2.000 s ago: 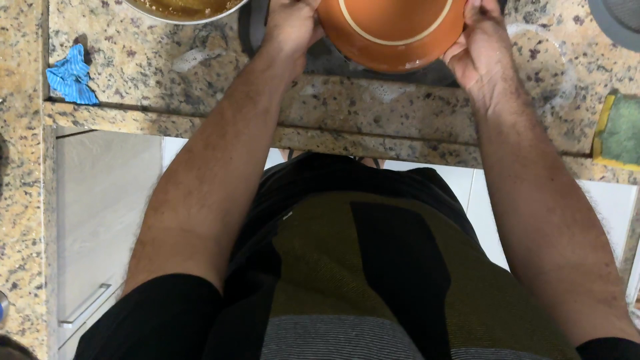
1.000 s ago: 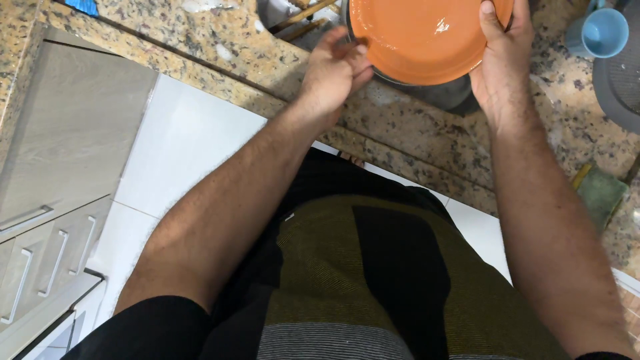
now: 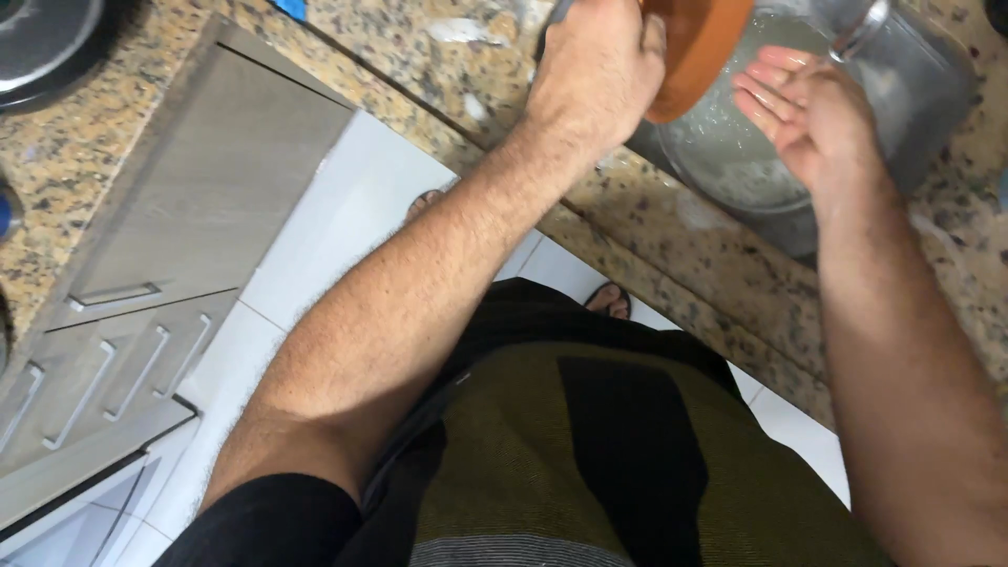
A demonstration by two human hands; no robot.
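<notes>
An orange-brown round dish [image 3: 697, 55] is tilted on its side near the top of the view, gripped at its edge by my left hand [image 3: 598, 71]. My right hand [image 3: 811, 110] is off the dish, wet, palm up, with its fingers apart and nothing in them. Below the right hand, a round clear vessel of cloudy, soapy water [image 3: 748, 173] stands in a stainless steel sink [image 3: 921, 102]. A metal faucet [image 3: 862, 27] reaches in just above the right fingertips.
Speckled granite counter [image 3: 677, 213] surrounds the sink, with white foam [image 3: 468, 31] on it. A dark pan [image 3: 47, 47] sits at the top left, and a bit of blue cloth [image 3: 291, 8] lies at the top edge. Cabinets with bar handles [image 3: 114, 295] stand below left.
My right hand has let go of the dish, which both hands held two seconds ago. The dish has gone from face-up to tilted on edge in my left hand. The view has shifted.
</notes>
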